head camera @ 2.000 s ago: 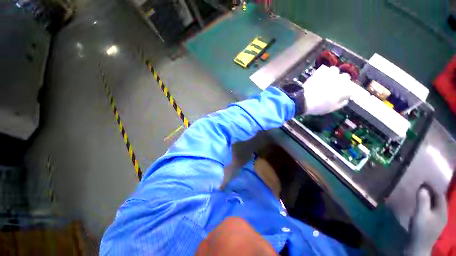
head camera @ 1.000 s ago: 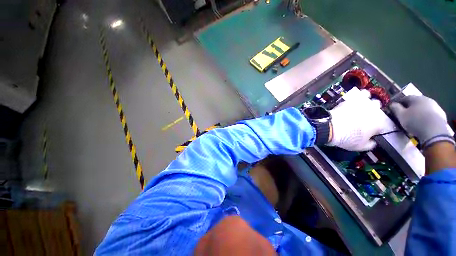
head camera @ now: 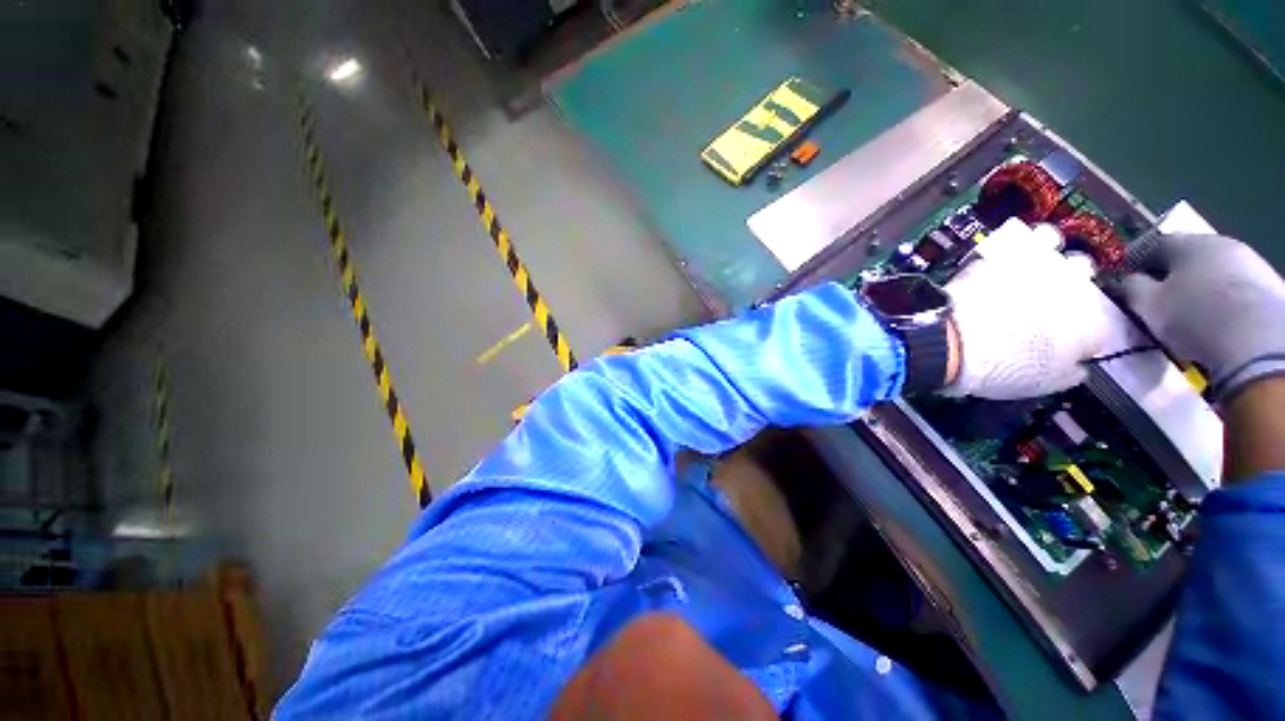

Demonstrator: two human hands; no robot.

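A green circuit board point(head camera: 1008, 430) lies in a black carrier point(head camera: 1106, 620) with metal edge strips, at the right. Two copper-red ring inductors point(head camera: 1020, 193) stand at its far end. A long silver-white heatsink point(head camera: 1172, 420) runs across the board. My left hand point(head camera: 1029, 313), in a white glove, grips the heatsink at mid-board, its fingertips hidden. My right hand point(head camera: 1212, 313), also gloved, is at the heatsink's far side, close to my left hand; its fingers are bent and partly hidden. A thin dark line shows between the hands; I cannot tell what it is.
The carrier lies on a green bench point(head camera: 634, 106), beside a silver metal sheet point(head camera: 881, 176). A yellow-and-black striped item point(head camera: 768, 130) and a small orange piece point(head camera: 805, 152) lie beyond. Yellow-black floor tape point(head camera: 369, 338) runs at the left. Brown boxes point(head camera: 127, 655) show at the lower left.
My right hand has come from the metal sheet at the lower right up to the heatsink beside my left hand. My left hand has stayed on the heatsink. The view has shifted.
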